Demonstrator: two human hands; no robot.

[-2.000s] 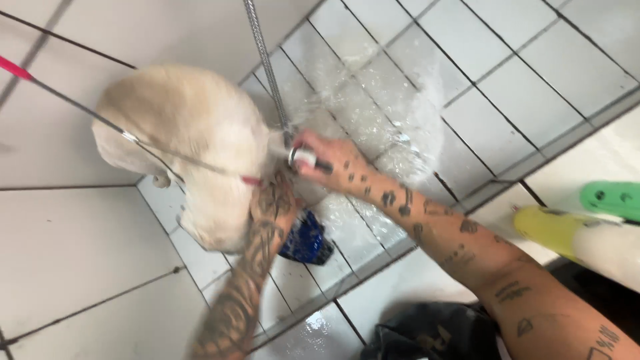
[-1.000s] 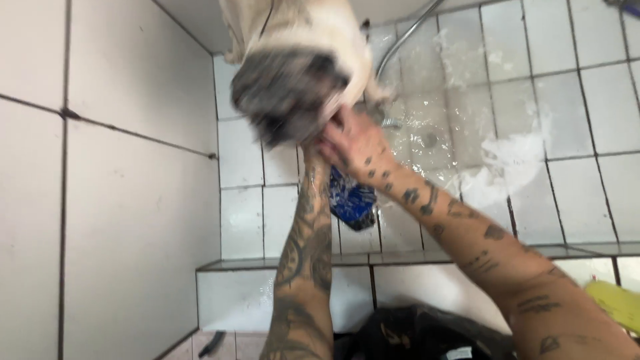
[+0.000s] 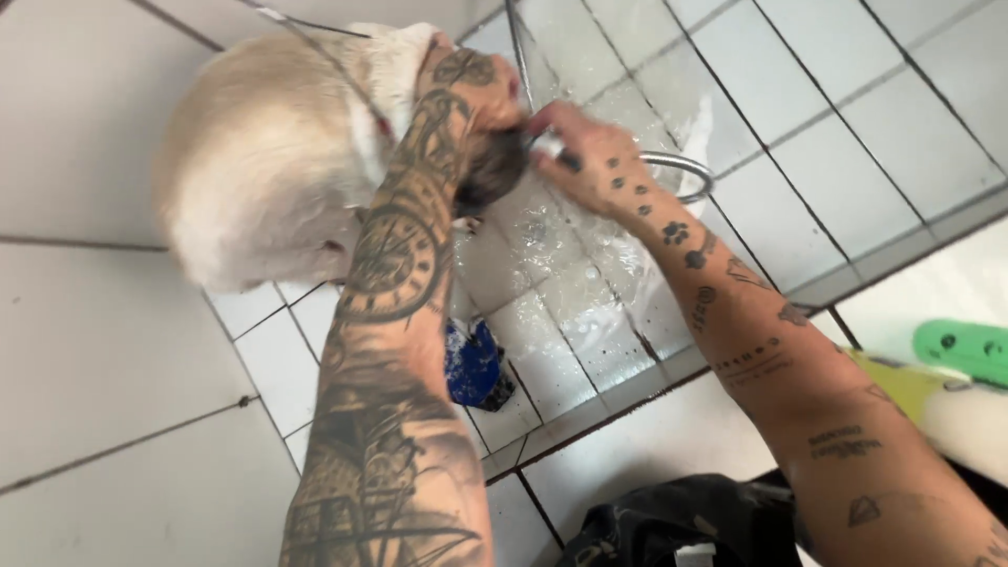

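Note:
A wet, pale-coated dog (image 3: 260,150) with a dark muzzle stands in the tiled basin at the upper left, its head turned toward my hands. My left hand (image 3: 472,87) lies on the dog's head, partly hiding it; the fingers are hard to make out. Close by on the right, my right hand (image 3: 587,153) is closed around a shower sprayer, blurred and mostly hidden, near the dark muzzle. The sprayer's metal hose (image 3: 693,177) loops out behind my right wrist. Below, a blue object with foam on it (image 3: 475,364) rests on the tiles beside my left forearm.
Sudsy water covers the white tiled basin floor (image 3: 819,150). A raised tiled edge (image 3: 598,417) borders the basin in front of me. Green (image 3: 957,350) and yellow bottles (image 3: 898,382) lie at the right. A thin lead (image 3: 335,67) crosses above the dog.
My left hand has moved up onto the dog's head, and the dog's muzzle now points down between my hands. The view has shifted and turned.

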